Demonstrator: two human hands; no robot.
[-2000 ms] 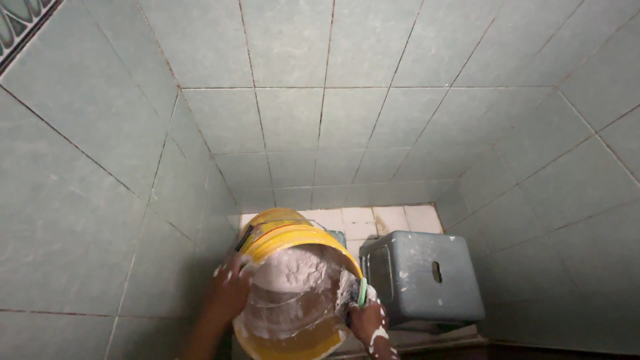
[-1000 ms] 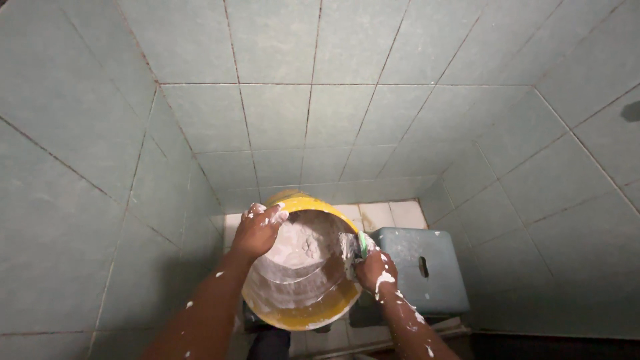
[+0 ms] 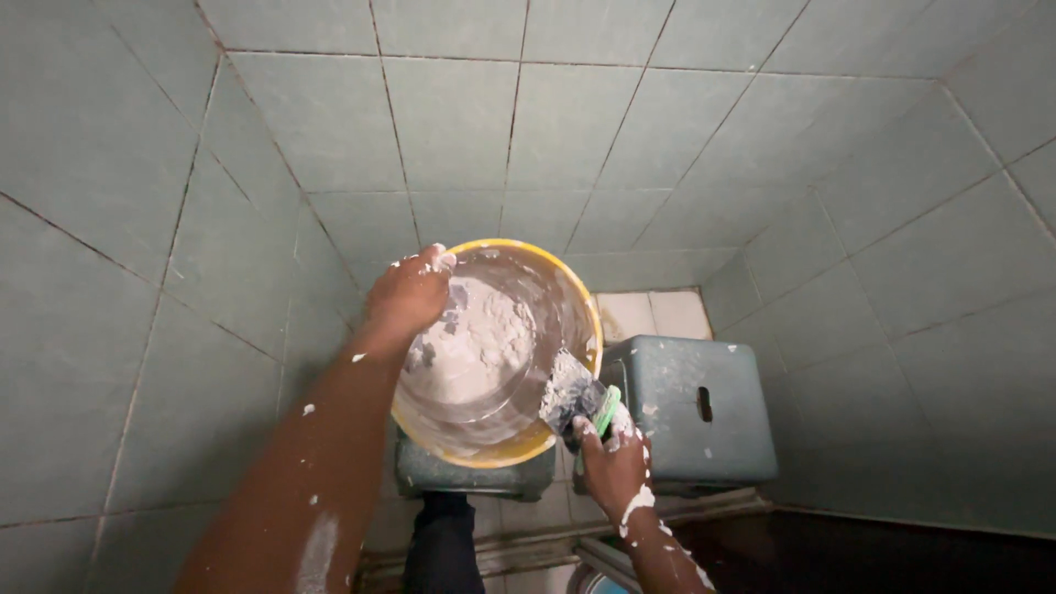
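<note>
A yellow plastic bucket (image 3: 584, 307) stands tilted, its open mouth facing me, with pale wet compound (image 3: 487, 338) at the bottom and smeared up its inner wall. My left hand (image 3: 410, 295) grips the bucket's upper left rim, white smears on its fingers. In my right hand (image 3: 615, 462) is a putty knife (image 3: 569, 394) with a green handle, its wide blade coated in compound, over the bucket's lower right inner side. White splashes mark both forearms. The underside of the bucket is hidden.
Below the bucket is a dark grey-green stool (image 3: 474, 477). Close on the right stands a grey plastic stool (image 3: 693, 412) with a slot in its top. Tiled walls (image 3: 577, 124) enclose three sides. A dark trouser leg (image 3: 443, 544) shows at the bottom.
The bucket's mouth has tipped to face me more fully. My left hand has moved from the bucket's left side to its upper left rim. The coated blade now shows clearly.
</note>
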